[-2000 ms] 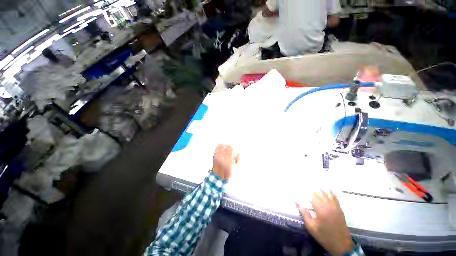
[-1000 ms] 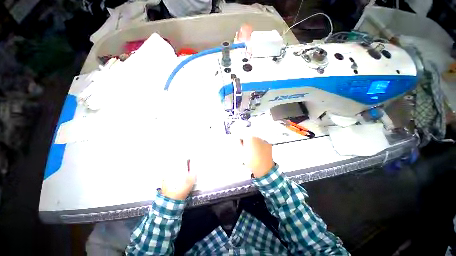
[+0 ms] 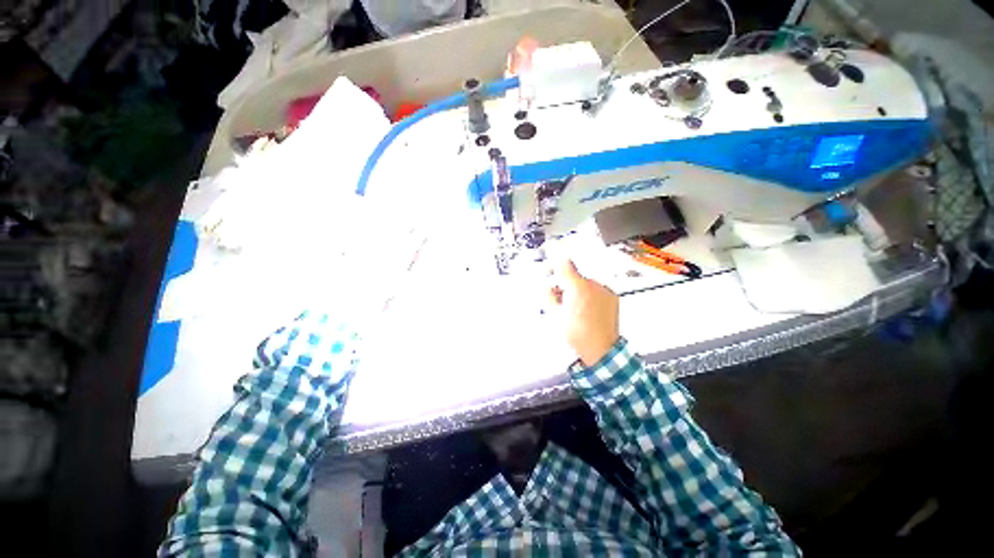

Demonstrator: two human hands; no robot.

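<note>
A white garment panel [image 3: 403, 316], strongly overexposed, lies left of and under the needle. My right hand [image 3: 590, 314] is just right of and below the presser foot [image 3: 514, 253], thumb and fingers close together on the cloth's edge. Glare blurs the cloth's outline there. My left forearm reaches over the left part of the panel, but glare hides my left hand. The white and blue sewing machine [image 3: 698, 174] has a lit display at right.
Orange-and-black snips [image 3: 665, 259] lie beside a dark pad [image 3: 638, 221] behind my right hand. White cut pieces [image 3: 807, 277] lie under the display end. A blue tube [image 3: 420, 118] curves behind the needle. A crumpled white bundle [image 3: 223, 207] lies at far left; a beige trough [image 3: 436, 68] stands behind.
My left arm has reached further forward and left, and its hand has vanished into the glare. My right hand has shifted slightly up and right in the picture, staying near the needle.
</note>
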